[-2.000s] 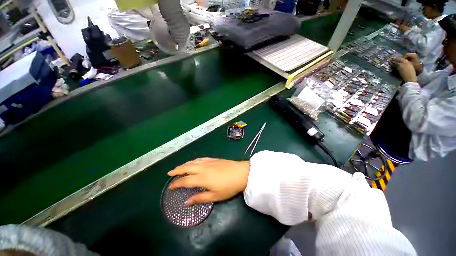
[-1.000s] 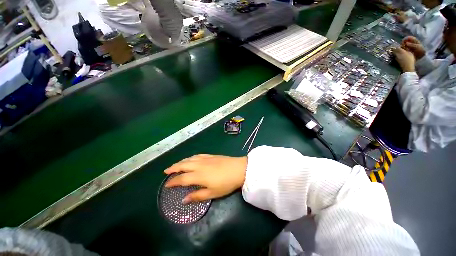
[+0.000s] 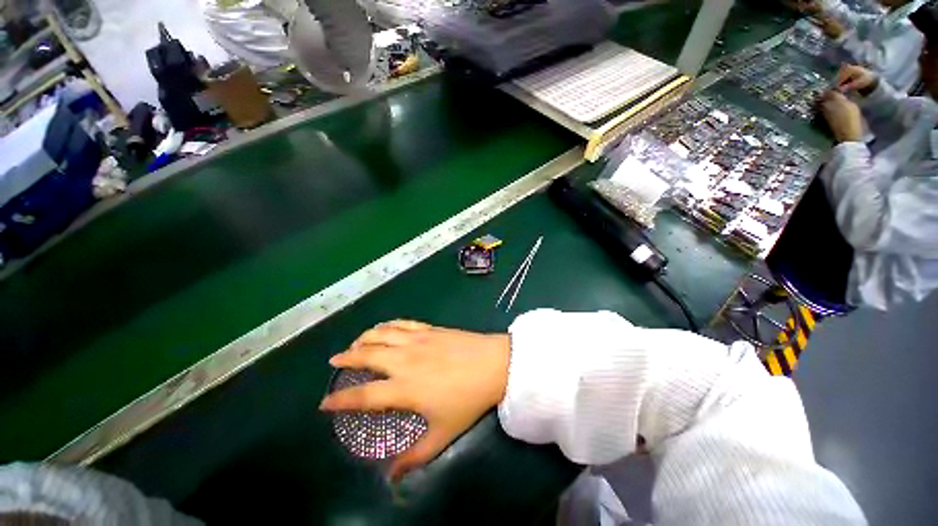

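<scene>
My right hand (image 3: 432, 385) reaches in from the right, palm down with fingers spread, over a round silver-grey perforated disc (image 3: 375, 434) on the dark green mat. The fingertips reach past its far left rim and the thumb tip is at its near rim; whether they grip it cannot be told. A small dark watch housing (image 3: 476, 260) lies beyond the hand, with a silver, yellow-edged battery (image 3: 486, 242) beside it. Silver tweezers (image 3: 520, 272) lie to its right. A black electric screwdriver (image 3: 607, 228) lies farther right. My left hand is not in view.
A pale metal rail (image 3: 339, 286) divides the mat from the green conveyor belt (image 3: 257, 205). A ribbed white panel (image 3: 602, 87) with a yellow edge bears a black bundle (image 3: 519, 36). Clear trays (image 3: 735, 170) and a bag of parts (image 3: 633, 185) are at right. Workers' hands (image 3: 845, 111) are beyond.
My right hand has spread wider over the disc. Its thumb has moved from on top of the disc to the near rim. The disc lies in about the same place.
</scene>
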